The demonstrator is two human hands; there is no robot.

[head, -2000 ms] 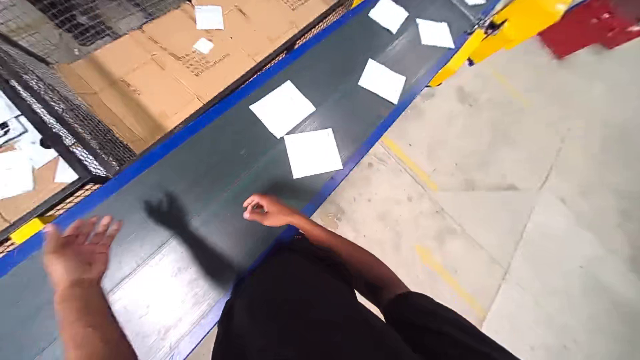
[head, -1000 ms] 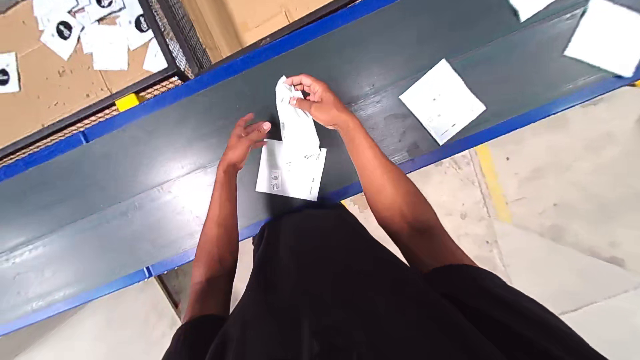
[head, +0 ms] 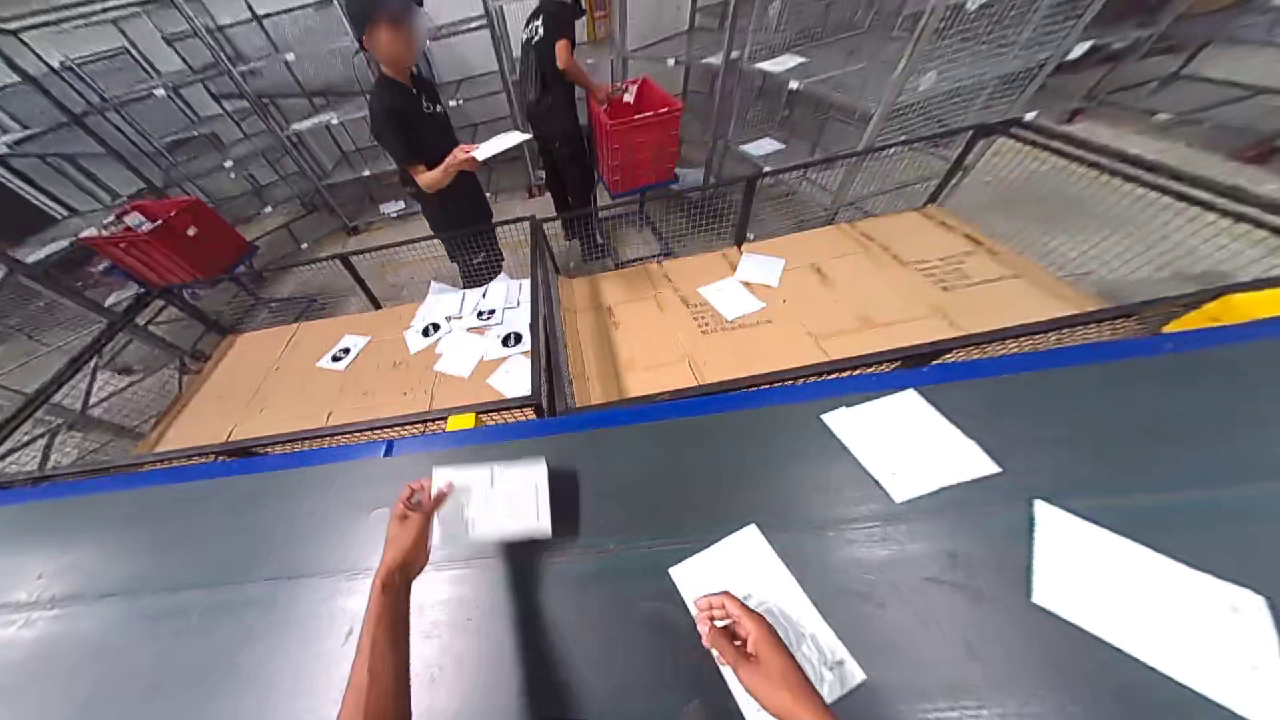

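Note:
Pinched by its left edge, a white mailing packet (head: pixel 505 500) hangs above the dark conveyor belt from my left hand (head: pixel 408 525). My right hand (head: pixel 755 650), fingers curled, is over another white packet (head: pixel 752 560) lying on the belt; whether it touches that packet cannot be told, and it does not appear to grip it. A white packet (head: pixel 910 445) lies farther back on the belt, and a larger-looking one (head: pixel 1150 610) is at the right.
Beyond the belt's blue edge (head: pixel 640 415) stand mesh-sided bins lined with cardboard (head: pixel 840 320); the left one holds several packets (head: pixel 460 353). One person (head: pixel 430 150) holds a white packet; another person (head: pixel 555 110) stands beside a red crate (head: pixel 636 135). A second red crate (head: pixel 170 240) is at left.
The view has tilted up toward the bins. My hands, close together over two packets one second ago, are now apart, with a packet in the left hand.

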